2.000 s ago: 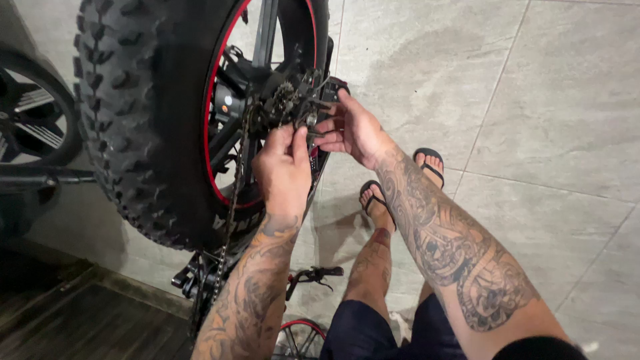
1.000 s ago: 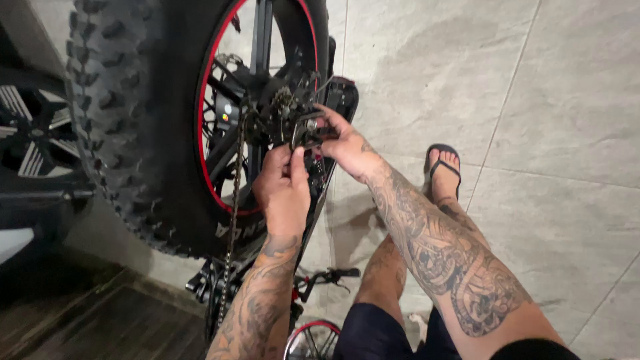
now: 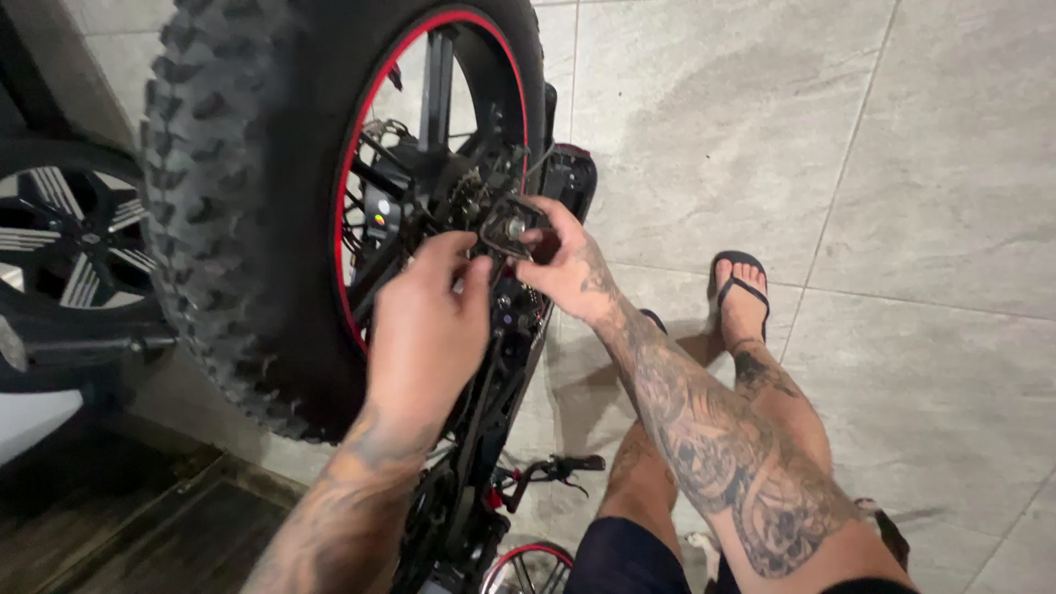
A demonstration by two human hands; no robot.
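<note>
A fat-tired bicycle wheel [image 3: 247,206] with a red-edged rim fills the upper left. At its hub, my right hand [image 3: 561,256] grips a dark metal bracket [image 3: 511,227] that has a silver axle nut [image 3: 515,228] inside its outline. The fingers of my left hand [image 3: 437,305] are curled just left of the bracket, blurred; whether they pinch something small is hidden. Behind the fingertips is the rear sprocket [image 3: 466,194]. The black bicycle frame [image 3: 495,371] runs down below my hands.
A car wheel [image 3: 82,239] stands at the left. Handlebars [image 3: 553,470] and another red-rimmed wheel [image 3: 528,569] are at the bottom. My foot in a flip-flop [image 3: 742,289] rests on the tiled floor [image 3: 949,165]. Part of an animal [image 3: 887,528] shows at lower right.
My left hand has come away from the bracket a little, toward me. My right hand stays at the hub. The view has shifted somewhat.
</note>
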